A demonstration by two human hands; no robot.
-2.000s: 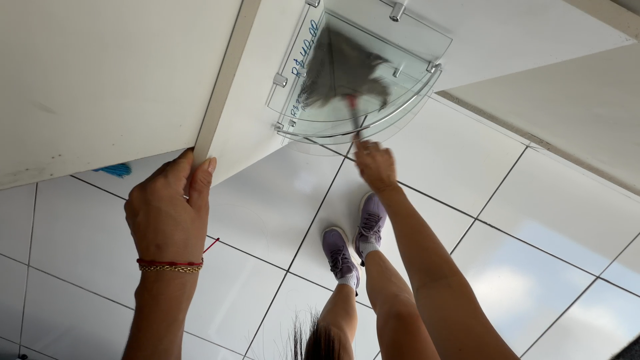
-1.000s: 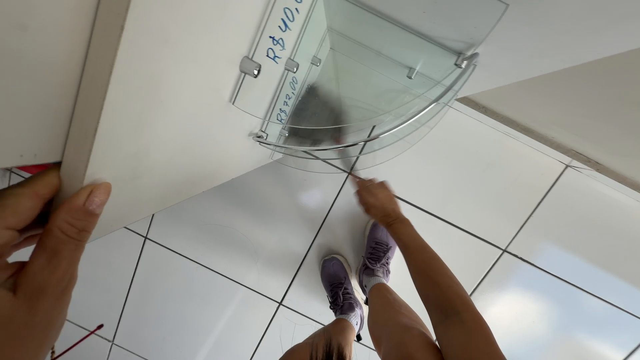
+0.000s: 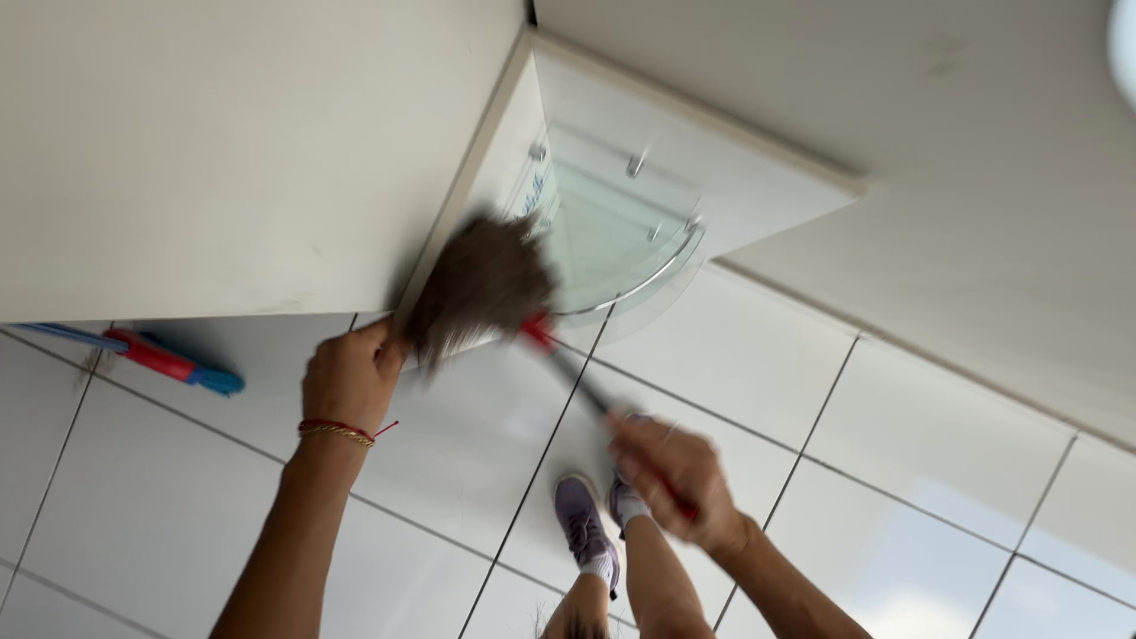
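Note:
My right hand [image 3: 674,479] is closed around the red and black handle of a feather duster [image 3: 488,284], blurred by motion. Its grey-brown feathers are at the edge of a white display panel [image 3: 484,169], just right of my left hand. My left hand [image 3: 353,373], with a red cord and a gold-coloured bracelet at the wrist, grips the lower edge of that panel. Inside the panels, curved glass corner shelves [image 3: 612,240] with metal clips stand beyond the duster, which partly hides them. Blue handwriting shows on the panel beside the shelves.
A broom [image 3: 160,357] with a red and blue head and blue bristles lies at the left by the white panel's base. White floor tiles [image 3: 426,550] with dark joints are below. My feet, in purple shoes [image 3: 581,524], stand near the shelves. A pale wall [image 3: 932,222] rises at the right.
The duster has moved from over the glass shelves to the left panel edge, beside my left hand. The view has shifted, and more of the panels and the broom now shows.

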